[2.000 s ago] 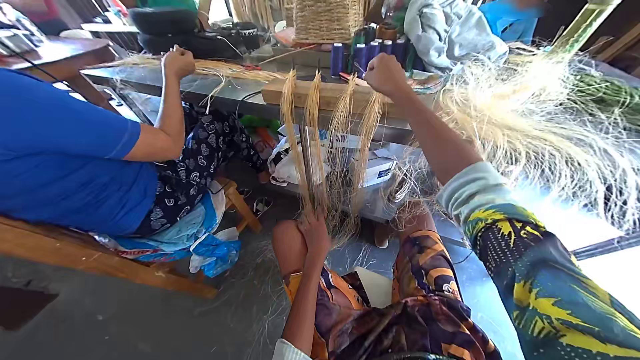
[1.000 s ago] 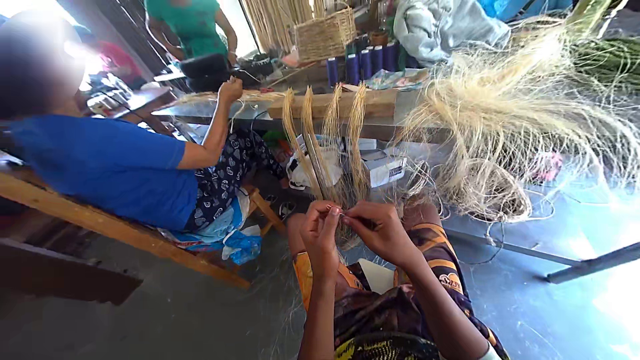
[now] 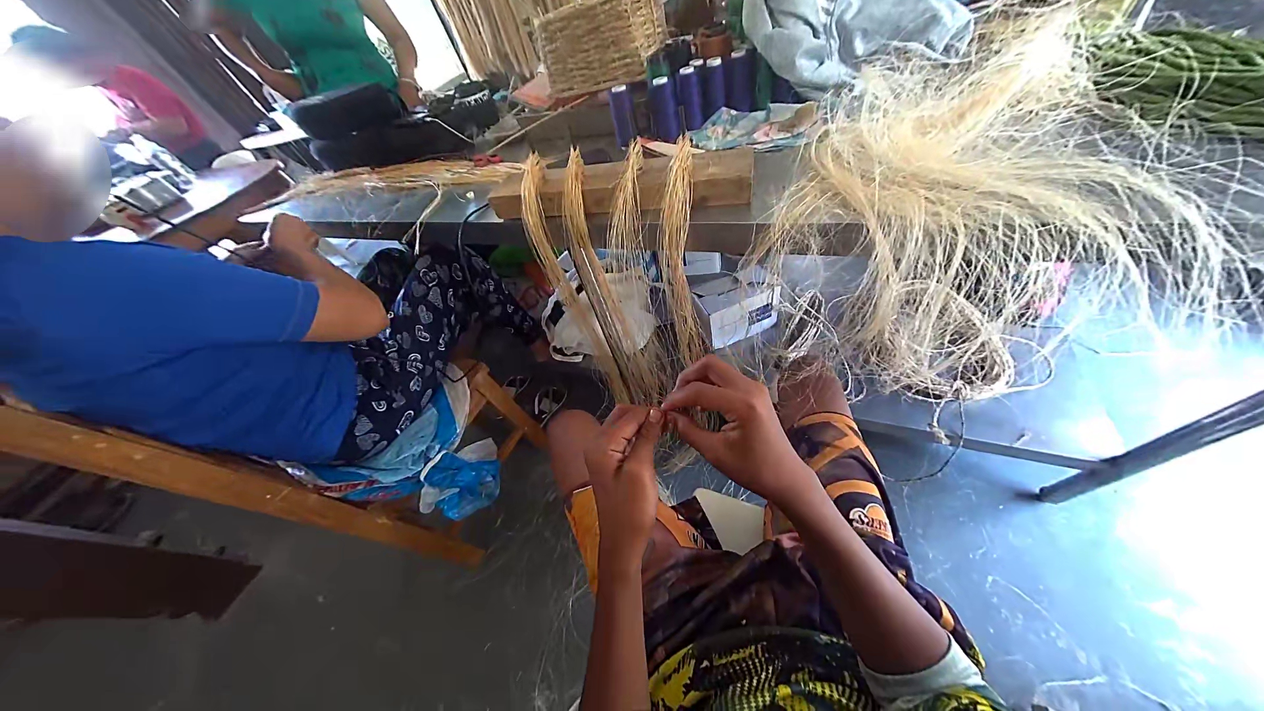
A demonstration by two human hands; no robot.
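Several bundles of pale plant fibre hang over a wooden block at the edge of a metal-topped table. Below them, above my lap, the fingertips of my left hand and my right hand meet. Each is pinched as if on a thin strand, too fine to make out clearly. The lower ends of the bundles hang just behind my hands and are partly hidden by them. A large loose heap of pale fibre spreads over the table's right side and droops off its edge.
A person in a blue shirt sits at the left on a wooden bench. Purple thread spools, a woven basket and a grey cloth stand or lie along the back. Under the table are a white box and a plastic bag.
My right hand has come down from the block to meet my left hand above my lap. Since one second ago both hands have stayed together. The view has shifted.
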